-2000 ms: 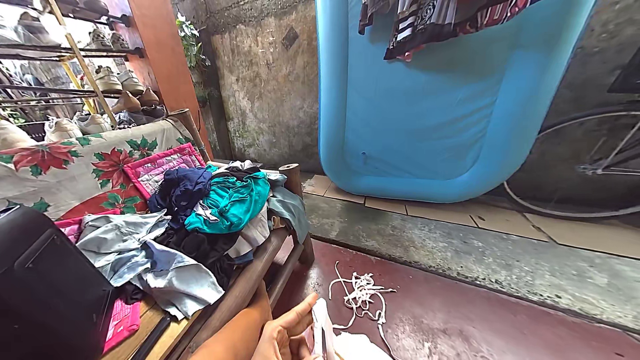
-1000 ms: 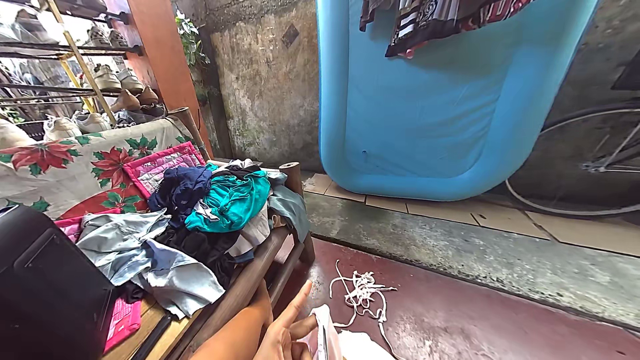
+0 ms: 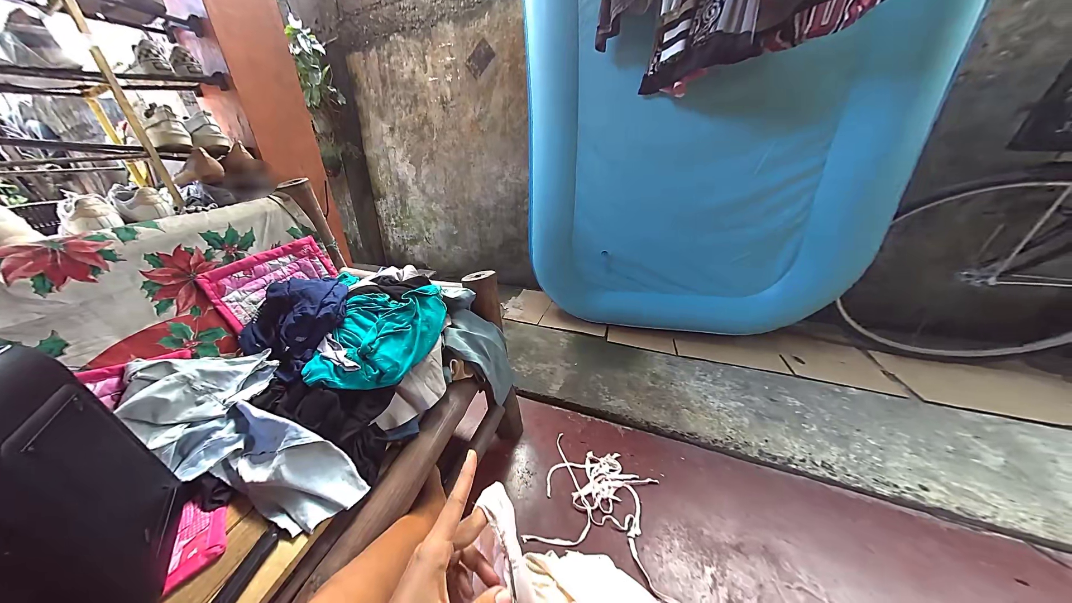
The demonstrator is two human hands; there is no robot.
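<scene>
My left hand (image 3: 444, 553) is at the bottom edge of the head view, its index finger stretched upward and its other fingers bent at the edge of a white cloth (image 3: 586, 579). Part of this cloth stands up beside the fingers, with a thin dark line along it that I cannot identify. The rest of the cloth runs off the bottom of the frame. A loose tangle of white cord or fabric strips (image 3: 605, 486) lies on the red floor just beyond the cloth. My right hand is not visible.
Crumpled clothes, including a teal garment (image 3: 389, 335), cover a wooden bench (image 3: 419, 452) at left, near a black case (image 3: 75, 486). A blue inflatable pool (image 3: 695, 184) leans on the wall beside a bicycle wheel (image 3: 963, 347). Shoes (image 3: 163, 130) fill a rack at upper left.
My left index finger is raised higher and is more apart from the other fingers than two seconds ago. The upright part of the white cloth has changed shape.
</scene>
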